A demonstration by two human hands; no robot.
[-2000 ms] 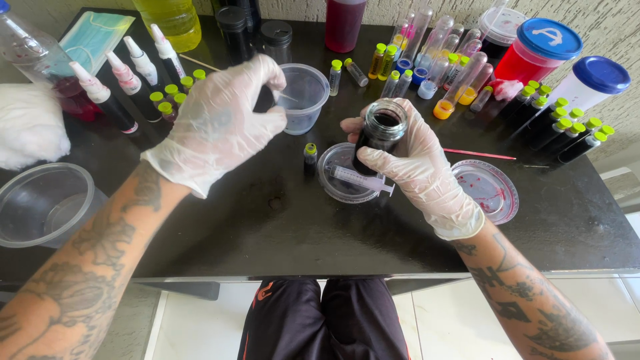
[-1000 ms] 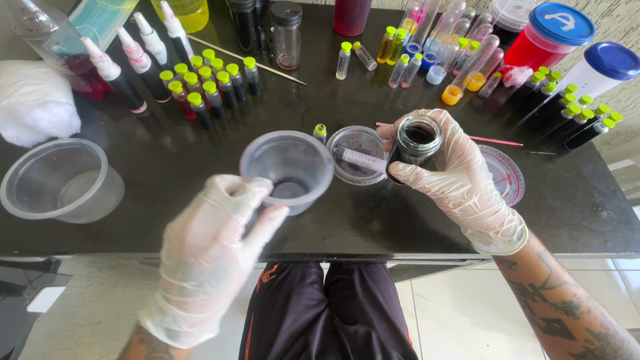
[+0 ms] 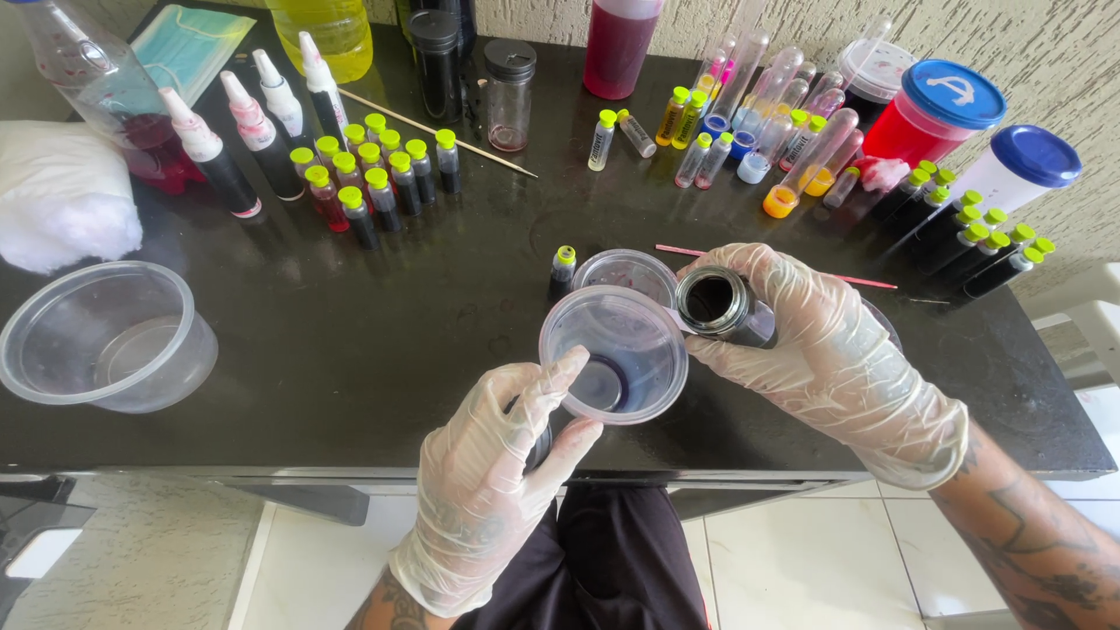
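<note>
My gloved left hand (image 3: 499,481) grips the rim of a clear plastic tub (image 3: 652,376) with a little dark liquid at its bottom; a dark round cap (image 3: 540,448) shows partly behind the fingers. To its right, my gloved right hand (image 3: 814,350) holds a small open glass jar (image 3: 716,302) of dark liquid, its mouth tilted toward me and near the tub's rim. Behind the tub lies a shallow clear plastic dish (image 3: 626,267), and a small vial with a lime-green cap (image 3: 563,267) stands beside it. The syringe is mostly hidden.
An empty clear tub (image 3: 157,350) is at the left, near cotton (image 3: 61,201). Several green-capped vials (image 3: 407,188) and squeeze bottles (image 3: 206,149) stand behind it. Test tubes (image 3: 774,87), a blue-lidded red container (image 3: 914,122) and dark vials (image 3: 971,249) fill the back right. A wooden skewer (image 3: 472,153) lies farther back.
My left hand, above the table two seconds ago, has taken hold of the tub that stood near the back and brought it forward, now beside the jar. My right hand still holds the jar.
</note>
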